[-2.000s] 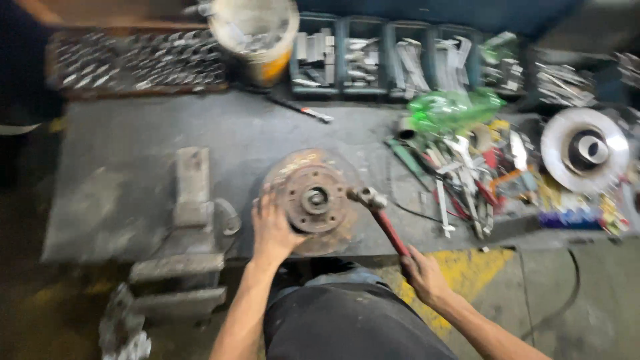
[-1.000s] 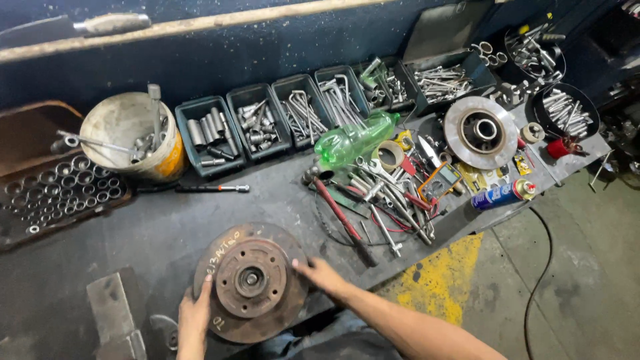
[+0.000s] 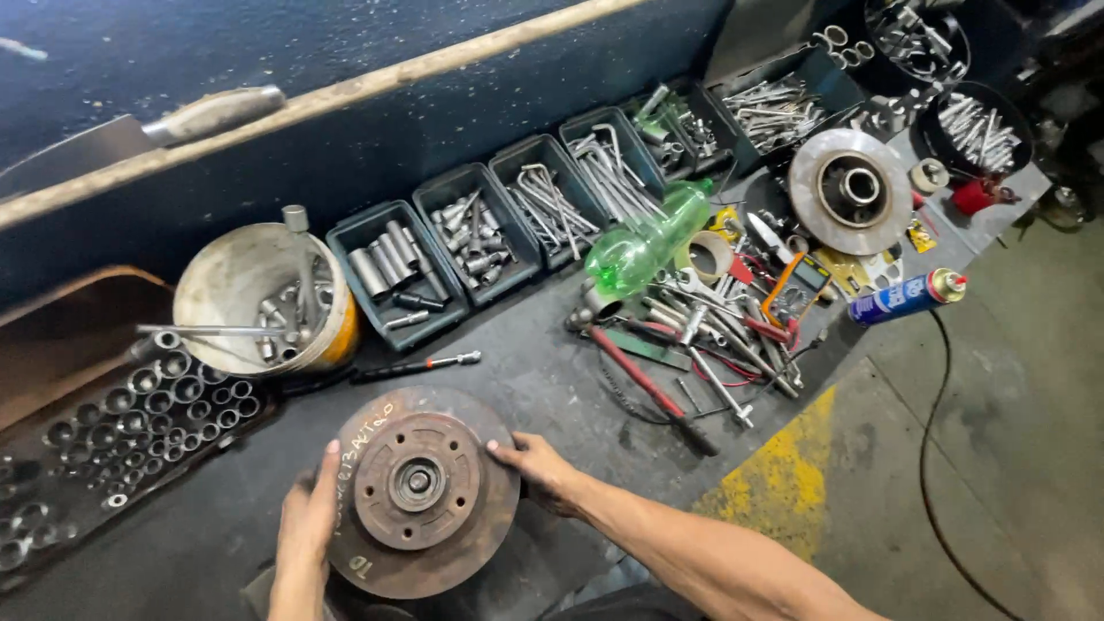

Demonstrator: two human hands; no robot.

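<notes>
Both my hands grip a rusty brake disc with a hub (image 3: 420, 539) near the bench's front edge; it bears chalk-like writing. My left hand (image 3: 309, 517) holds its left rim, thumb on the face. On the upper right rim is my right hand (image 3: 542, 470), fingers partly hidden below the edge. A hammer with a red handle (image 3: 634, 373) lies to the right, beside a pile of wrenches (image 3: 716, 319). Behind the disc, a black magnetic pick-up tool or similar rod (image 3: 423, 366) rests on the bench. A second, cleaner brake disc (image 3: 811, 194) lies at the back right.
A bucket of sockets (image 3: 203, 345) stands behind, with a socket tray (image 3: 129, 431) at left. Bins of sockets (image 3: 341, 237) and hex keys line the back. A green plastic bottle (image 3: 647, 237), a multimeter (image 3: 798, 289) and a spray can (image 3: 901, 297) lie at right.
My right hand held the hammer two seconds ago; the hammer now lies on the bench and that hand is on the disc. The disc appears lifted or tilted since a second ago. The view has shifted.
</notes>
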